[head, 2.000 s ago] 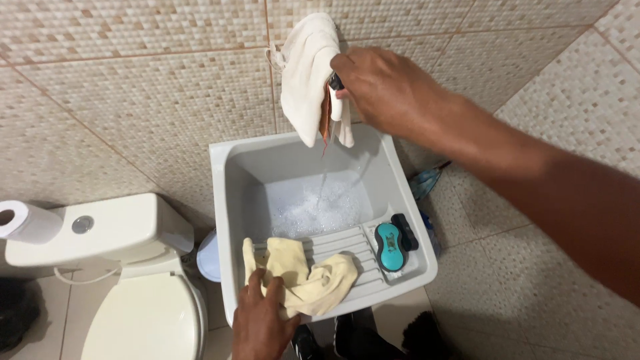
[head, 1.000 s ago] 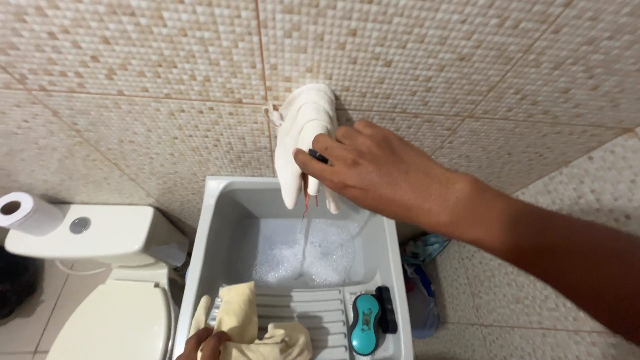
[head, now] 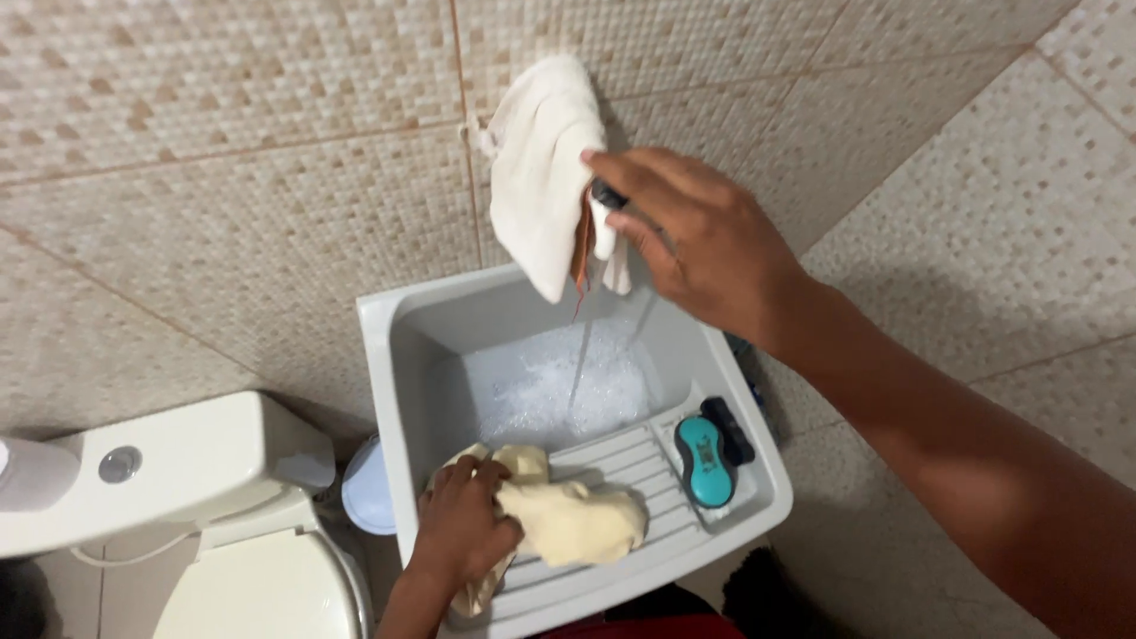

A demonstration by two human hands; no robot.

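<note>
My left hand (head: pixel 466 517) rests with bent fingers on a cream cloth (head: pixel 577 524) that lies bunched over the ribbed washboard (head: pixel 612 470) of a grey plastic laundry sink (head: pixel 382 355). My right hand (head: pixel 701 231) has its thumb and fingers at a dark tap knob (head: pixel 609 193) on the wall. A white cloth (head: pixel 546 169) hangs over the tap and hides most of it. Below the cloth, a thin stream of water (head: pixel 581 364) falls into foamy water (head: pixel 568 382) in the basin.
A teal scrubbing brush (head: pixel 706 461) and a dark brush or similar object (head: pixel 728 430) lie in the sink's right tray. To the left stand a toilet (head: pixel 257 586) with its cistern (head: pixel 177 461), a toilet paper roll (head: pixel 35 475) and a pale blue container (head: pixel 368 488). A tiled wall (head: pixel 311 204) rises behind.
My right hand stays at the tap knob and my left hand stays on the cream cloth, which is bunched differently. The view has shifted between frames.
</note>
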